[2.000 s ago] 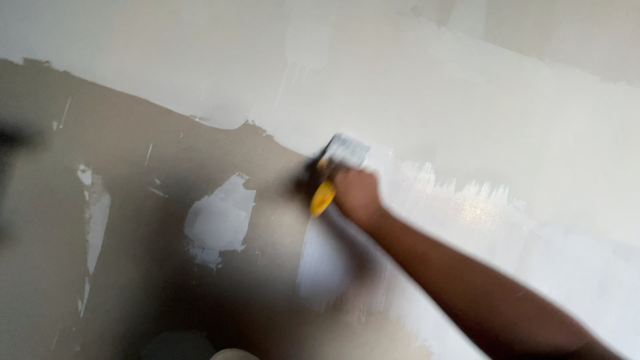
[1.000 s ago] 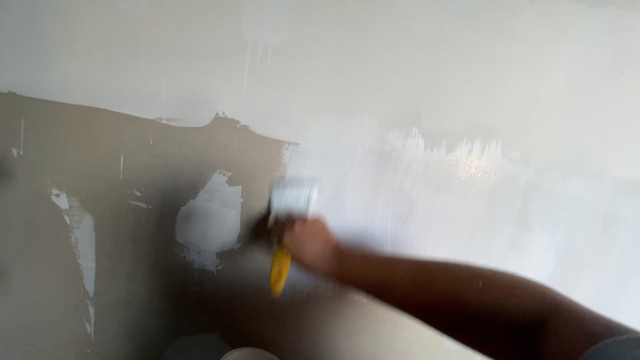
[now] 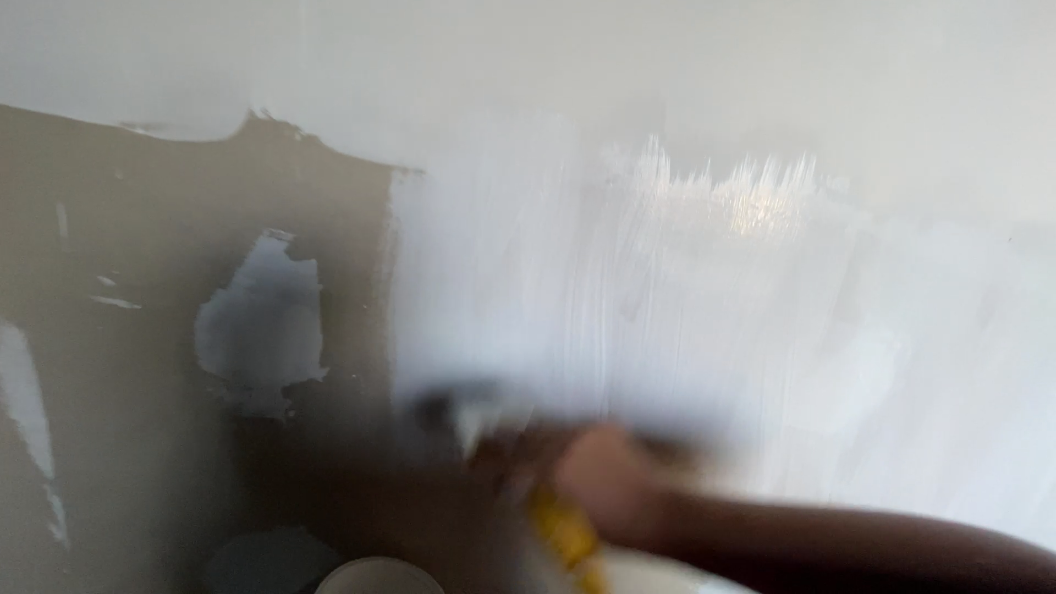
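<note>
My right hand point(image 3: 610, 478), blurred by motion, is shut around a paintbrush with a yellow handle point(image 3: 565, 532) at the lower middle of the head view. White-coated bristles point(image 3: 487, 421) point up and left, close to the wall; whether they touch it is unclear. Behind them a broad band of fresh white paint point(image 3: 511, 264) covers the wall, with vertical brush streaks and a ragged upper edge. Left of the band lies a bare grey-brown wall section point(image 3: 346, 214). My left hand is out of view.
A pale filler patch point(image 3: 264, 330) and a narrower one point(image 3: 25, 396) mark the brown part of the wall. The round pale rim of what may be a container point(image 3: 379, 573) shows at the bottom edge. Another pale curved surface point(image 3: 660, 573) lies below my forearm.
My right hand has moved down the wall with the brush. White paint now covers a strip beside the filler patch that was brown two seconds ago.
</note>
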